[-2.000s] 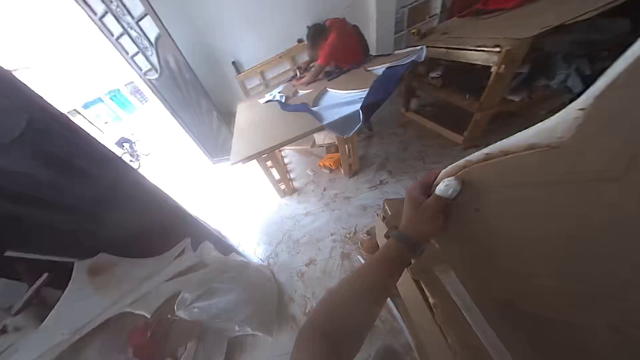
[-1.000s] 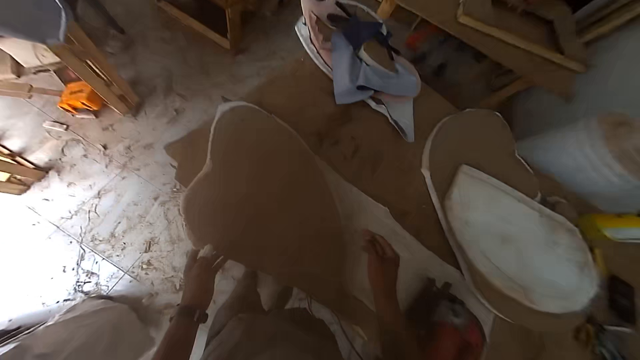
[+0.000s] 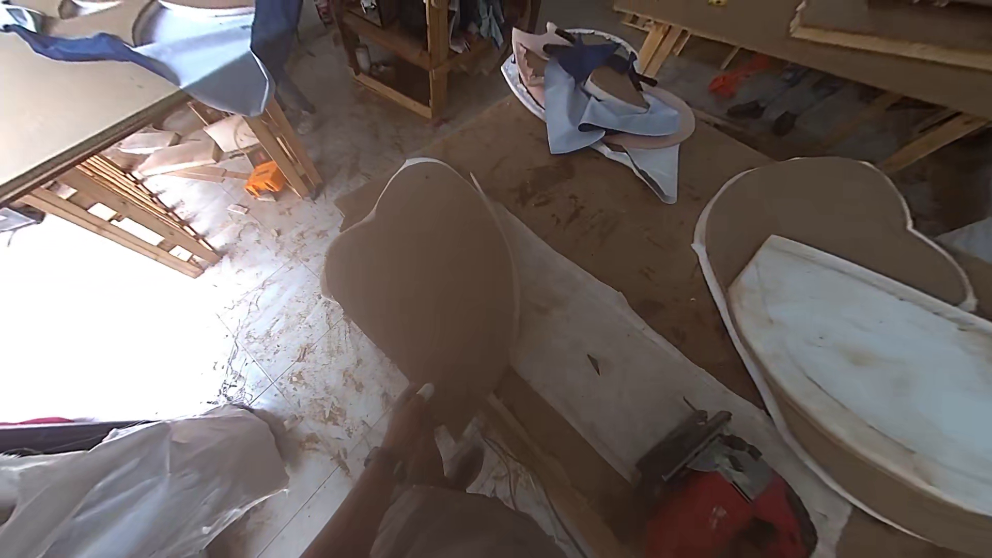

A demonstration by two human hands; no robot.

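Observation:
My left hand (image 3: 415, 422) grips the lower edge of a heart-shaped brown board (image 3: 434, 271) with white padding along its rim, its thumb on the near face. The board is tilted over the near end of the work surface. My right hand does not show. At the lower right a red jigsaw (image 3: 725, 496) lies on the white sheet (image 3: 589, 349). Further right rests a larger heart-shaped board (image 3: 821, 194) with a white-edged rim, and a white curved panel (image 3: 860, 349) lies on it.
Blue and pink fabric pieces (image 3: 604, 93) lie at the far end of the brown surface (image 3: 573, 201). A table (image 3: 70, 101) with blue cloth stands at upper left, an orange tool (image 3: 265, 179) beneath it. Debris litters the tiled floor (image 3: 310, 403). Clear plastic sheeting (image 3: 170, 480) is at lower left.
My right hand, seen at the near side of the heart-shaped board one second ago, has left the view. My left hand has moved along the board's edge to its lower part. The view has shifted strongly.

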